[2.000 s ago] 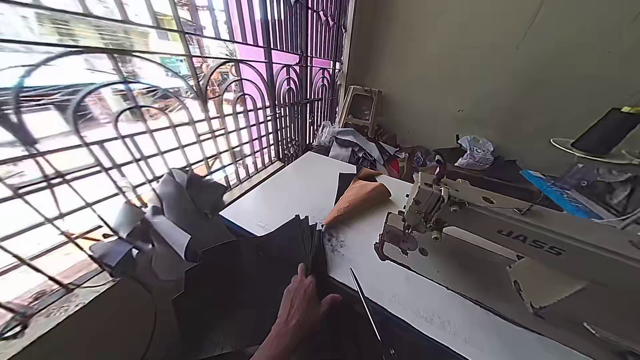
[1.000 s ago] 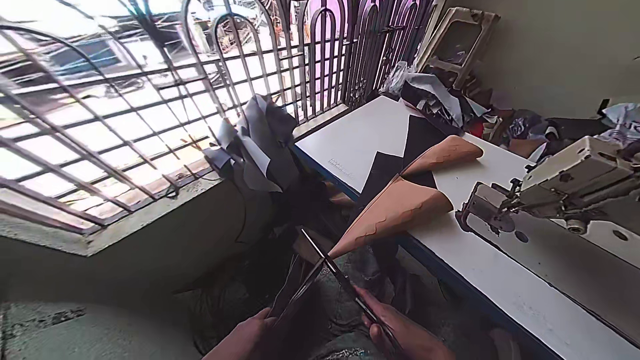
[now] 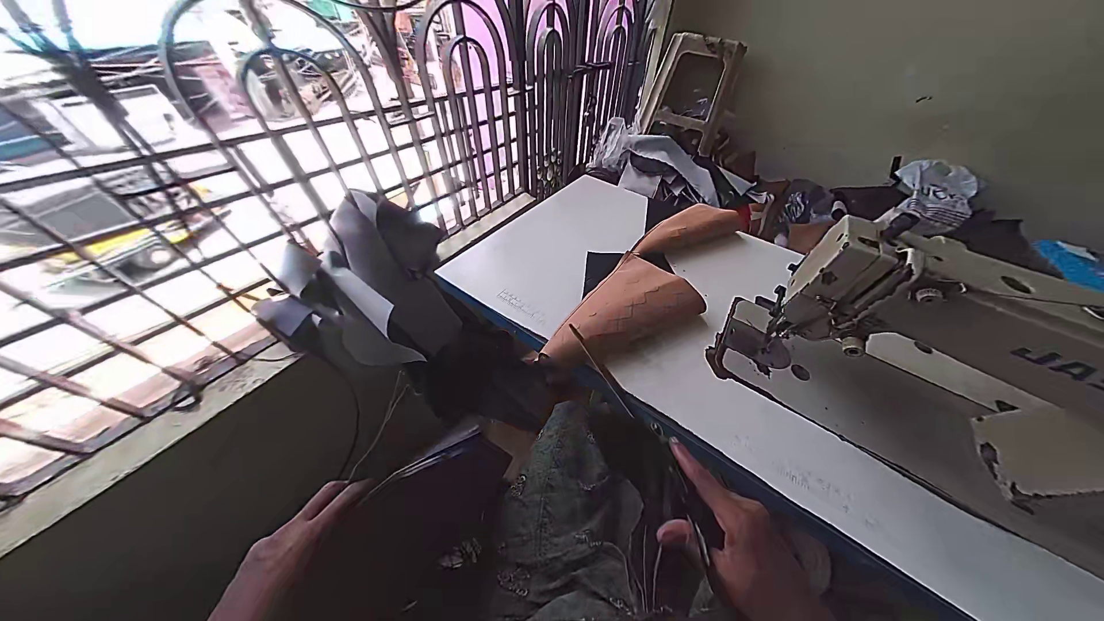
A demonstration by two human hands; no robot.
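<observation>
My right hand (image 3: 733,535), at the lower right beside the table edge, grips a pair of scissors (image 3: 608,375) by the handles. The blades point up and left toward a tan quilted piece (image 3: 634,302) on the white table. At the lower left, my left hand (image 3: 297,543) holds a dark fabric piece (image 3: 431,500); its fingertips are partly hidden in shadow. Patterned cloth (image 3: 556,509) lies over the lap between both hands. Dark pieces (image 3: 599,272) lie under the tan one.
An industrial sewing machine (image 3: 966,319) stands on the white table (image 3: 552,250) at the right. Grey and black fabric pieces (image 3: 371,293) hang bundled beside the window grille (image 3: 345,129). Scraps (image 3: 673,168) and a plastic bag (image 3: 940,185) are piled behind, near a plastic stool (image 3: 694,86).
My hands have moved apart since one second ago, the left now holding dark fabric away from the scissors. Two seconds ago, the scissors lay at the table edge, and one hand was at dark pieces.
</observation>
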